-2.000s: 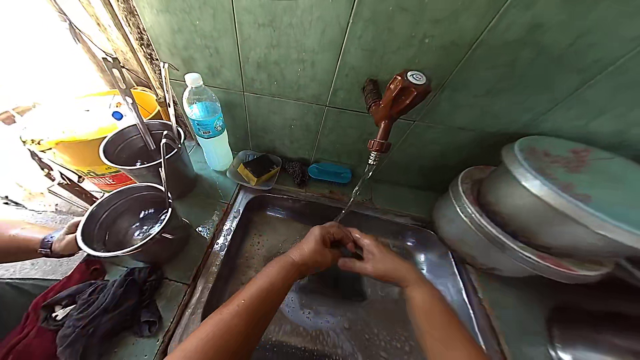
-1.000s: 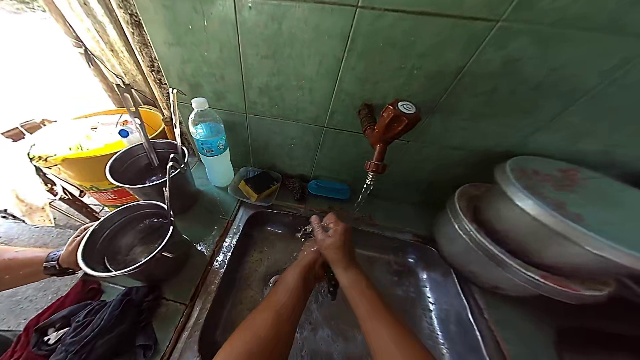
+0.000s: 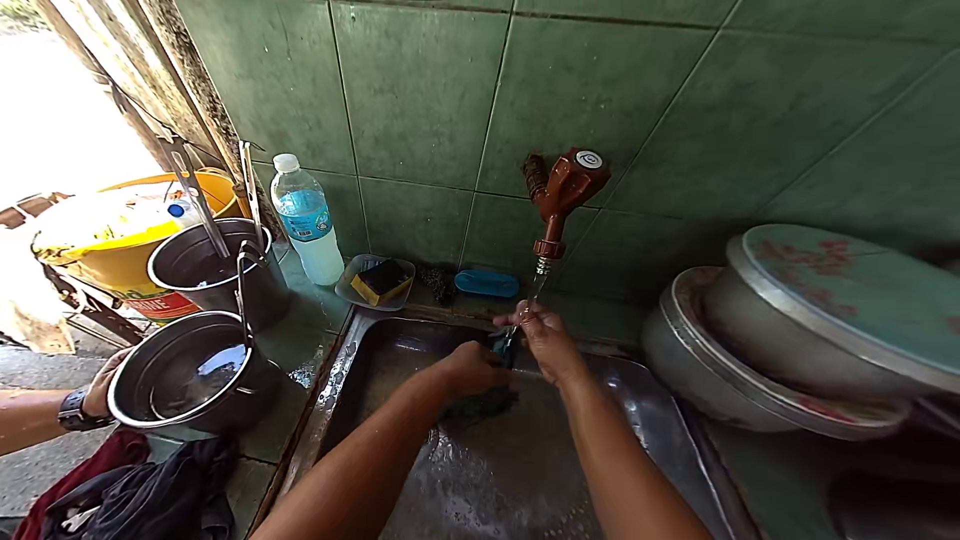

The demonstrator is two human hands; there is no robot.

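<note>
Water runs from the brown faucet (image 3: 566, 187) onto my right hand (image 3: 546, 337), whose fingers hold the upper end of a dark wet cloth (image 3: 480, 405). Lower and to the left, my left hand (image 3: 474, 369) is on the same cloth, its fingertips partly hidden behind the hand. The cloth hangs over the steel sink (image 3: 667, 450), and its lower part is blurred. Behind the sink lie a blue plastic brush or soap case (image 3: 486, 283), a dark scouring pad (image 3: 435, 285) and a clear tub (image 3: 409, 296) with a yellow-black sponge (image 3: 382, 281).
At left another person's hand (image 3: 101, 386) touches a metal pail of water (image 3: 187, 375). Near it stand a second pail (image 3: 262, 292), a yellow bucket (image 3: 127, 262), a plastic bottle (image 3: 307, 225) and crumpled dark clothes (image 3: 165, 495). Lidded pots (image 3: 810, 322) stand at right.
My hands, close together one second ago, are now apart, the right one raised to the faucet's stream. The other person's hand stays at the pail.
</note>
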